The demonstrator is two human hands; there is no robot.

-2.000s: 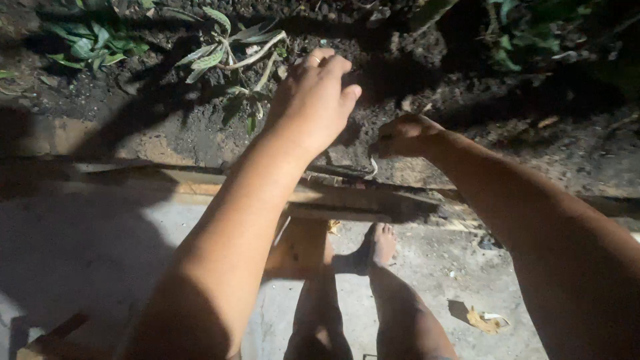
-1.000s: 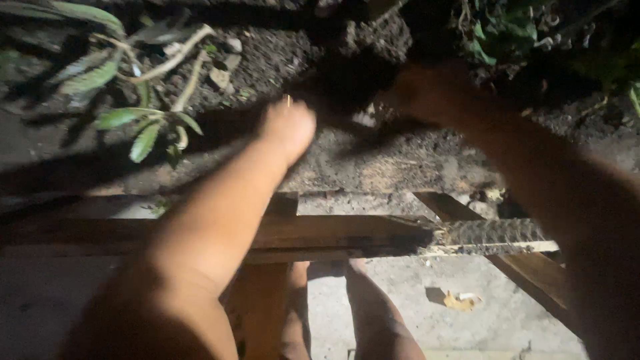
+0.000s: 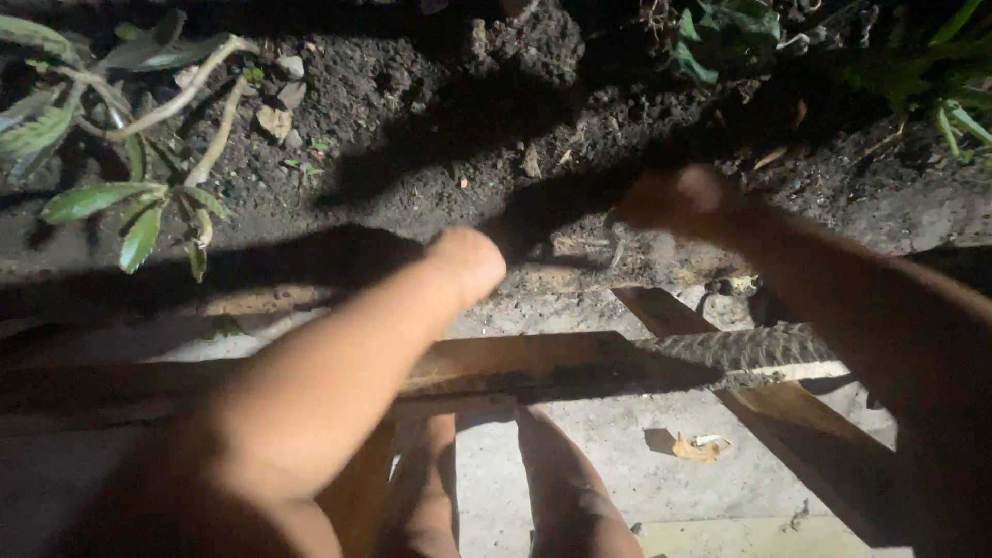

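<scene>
My left hand (image 3: 469,263) is over the near edge of the dark soil (image 3: 372,124), bent down at the wrist; its fingers are hidden from view. Farther right and a little deeper over the bed, my right hand (image 3: 674,198) hangs low in shadow, blurred, its fingers near the ground. A thin pale curled strand (image 3: 618,252) shows just below its fingertips; whether the hand touches it cannot be told. Whether either hand holds anything cannot be seen.
A wooden rail (image 3: 527,360) crosses in front of my legs, with a ridged grey piece (image 3: 744,349) at its right. A leafy plant with bent stems (image 3: 139,194) grows at left, green leaves (image 3: 690,46) at upper right. A dry leaf (image 3: 697,448) lies on the concrete floor (image 3: 573,434).
My left hand, with fingers visible over the soil two seconds ago, is now bent down nearer the bed's edge. The view has shifted closer, and the wooden rail shows more fully.
</scene>
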